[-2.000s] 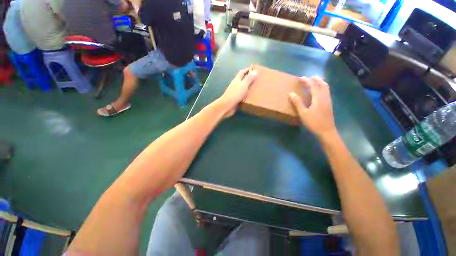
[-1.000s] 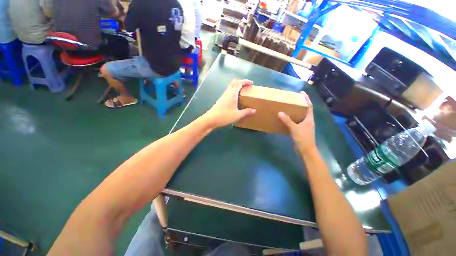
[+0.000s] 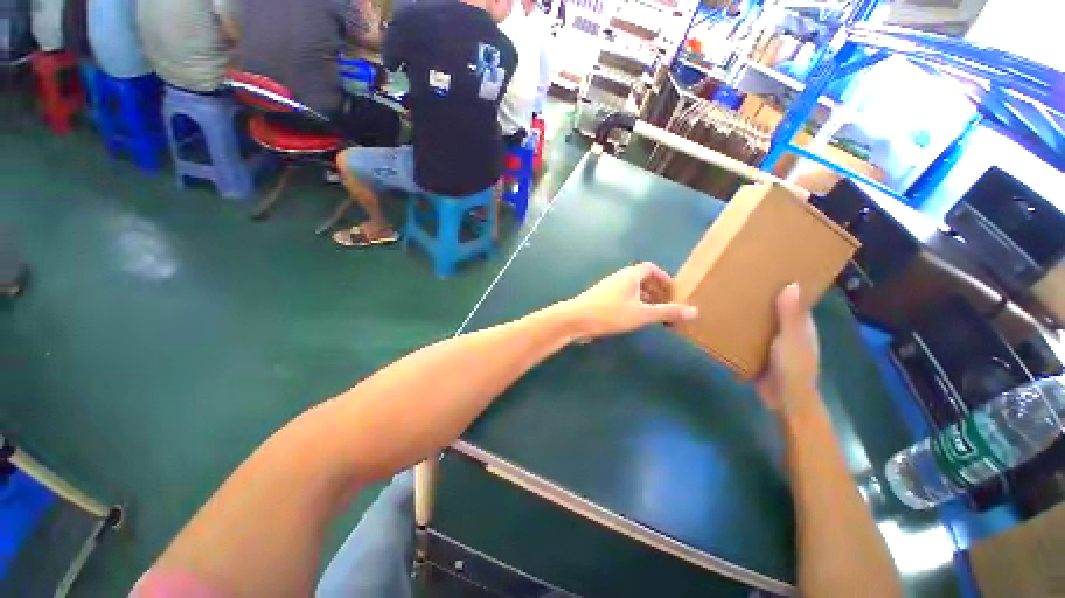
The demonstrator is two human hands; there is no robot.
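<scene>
A closed brown cardboard mailer box point(image 3: 765, 275) is held tilted above the green workbench point(image 3: 666, 432), its broad face towards me. My left hand point(image 3: 642, 301) grips the box's lower left corner, with the thumb on the face. My right hand point(image 3: 791, 350) holds the lower right side, with the thumb up on the face and the fingers hidden behind the box.
A clear water bottle point(image 3: 975, 450) lies at the bench's right. Black equipment cases point(image 3: 1004, 222) line the right side. Part of a large carton point(image 3: 1022, 567) shows at the lower right. Seated people point(image 3: 450, 99) on plastic stools point(image 3: 452, 228) are at the upper left.
The box was flat near the bench, then tipped up on its long side; now it is higher, further right and turned diagonally. Both hands have moved with it. The view has shifted.
</scene>
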